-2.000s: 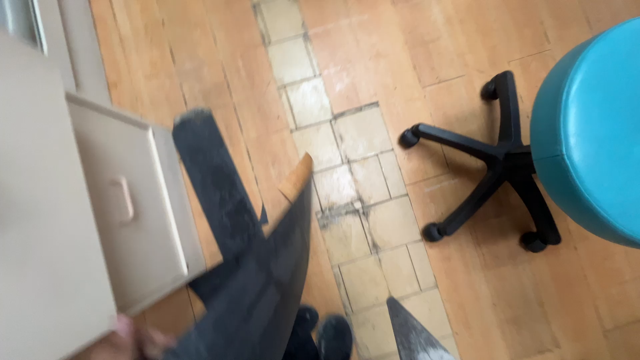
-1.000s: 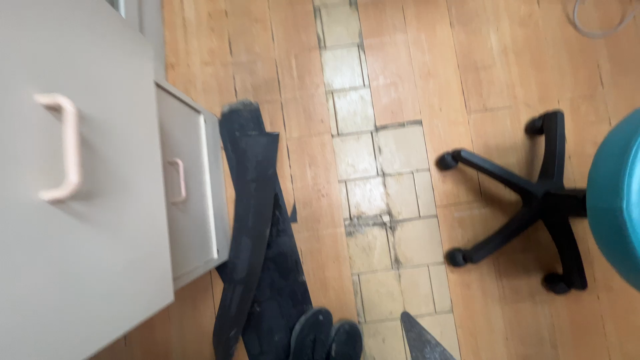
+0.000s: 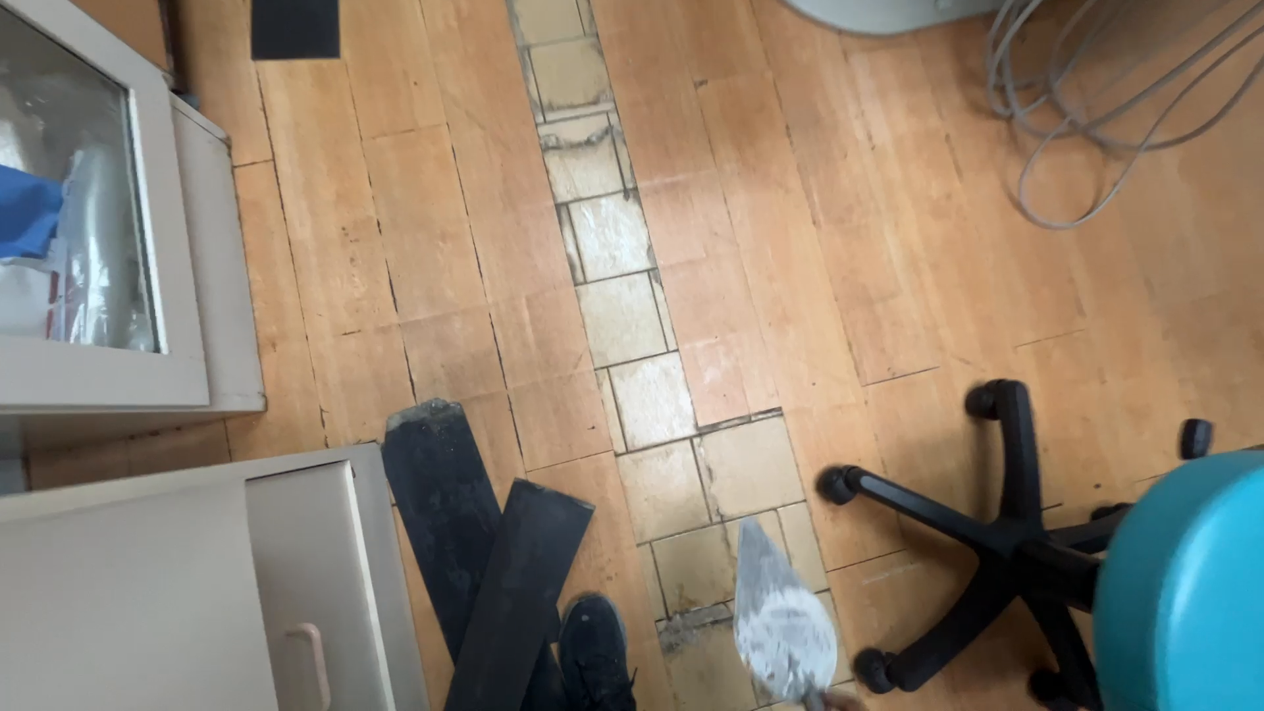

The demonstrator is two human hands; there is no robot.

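Note:
At the bottom edge, a small part of one hand [image 3: 841, 700] shows at the handle end of a pointing trowel [image 3: 785, 632]; it seems to be my right hand, closed on the handle. The metal blade, smeared with pale residue, points up over the exposed beige tiles [image 3: 652, 400]. My left hand is out of view. Two dark planks or strips lie crossed beside the cabinet: one [image 3: 434, 513] underneath with a worn grey end, the other [image 3: 523, 583] on top. A black shoe [image 3: 592, 647] stands right of them.
A cabinet with a pink-handled drawer [image 3: 311, 657] and a glass-fronted cabinet [image 3: 193, 296] line the left. A teal stool [image 3: 1185, 592] on a black wheeled base [image 3: 1017, 553] stands at right. Grey cable [image 3: 1066, 118] coils at upper right. A dark piece [image 3: 296, 28] lies at top left.
The upper dark strip, raised near a hand two seconds ago, now lies across the other one. The hand seen at lower left then is gone from view. The view has shifted forward along the floor.

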